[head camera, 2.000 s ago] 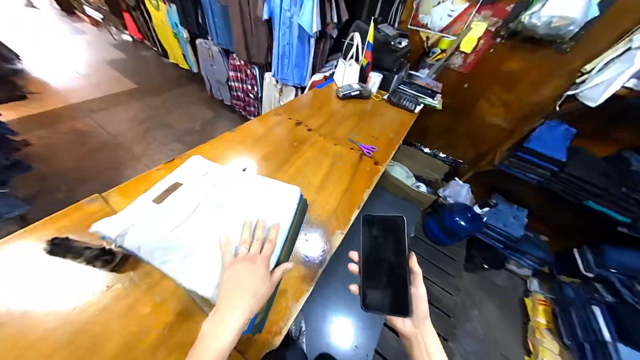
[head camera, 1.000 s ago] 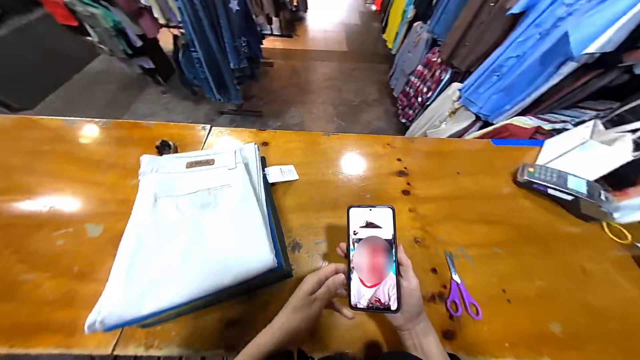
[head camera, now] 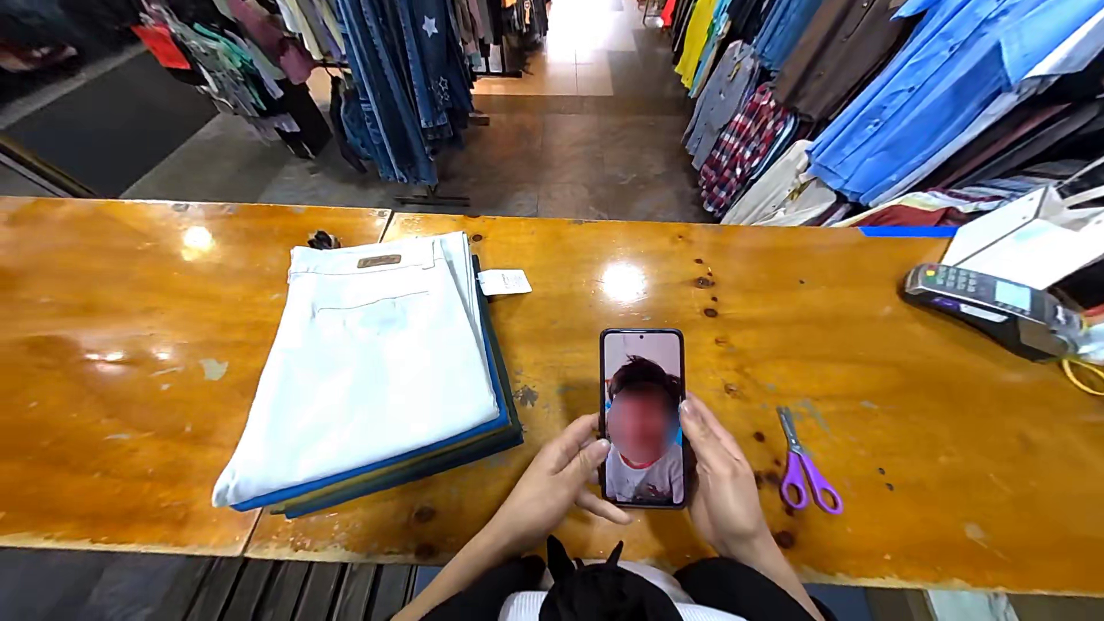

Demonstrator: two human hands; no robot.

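A smartphone (head camera: pixel 643 418) with a lit screen showing a picture of a person is held upright above the wooden counter. My right hand (head camera: pixel 723 479) grips its right edge. My left hand (head camera: pixel 561 479) touches its lower left edge with the thumb, its fingers partly spread beneath. To the left lies a stack of folded trousers, with white jeans (head camera: pixel 371 371) on top and blue, olive and dark green layers below. A white tag (head camera: pixel 504 282) sticks out at the stack's right side. Scissors with purple handles (head camera: pixel 806 479) rest right of my right hand.
The wooden counter (head camera: pixel 914 483) spans the view. A card payment terminal (head camera: pixel 992 306) sits at its right, beside a white object. A small dark item (head camera: pixel 323 241) lies behind the stack. Beyond the counter hang jeans (head camera: pixel 388 86) and blue shirts (head camera: pixel 931 95) on either side of a tiled aisle.
My left hand has left the white jeans and come to the phone. The phone's screen, dark two seconds ago, is now lit. The view has swung left.
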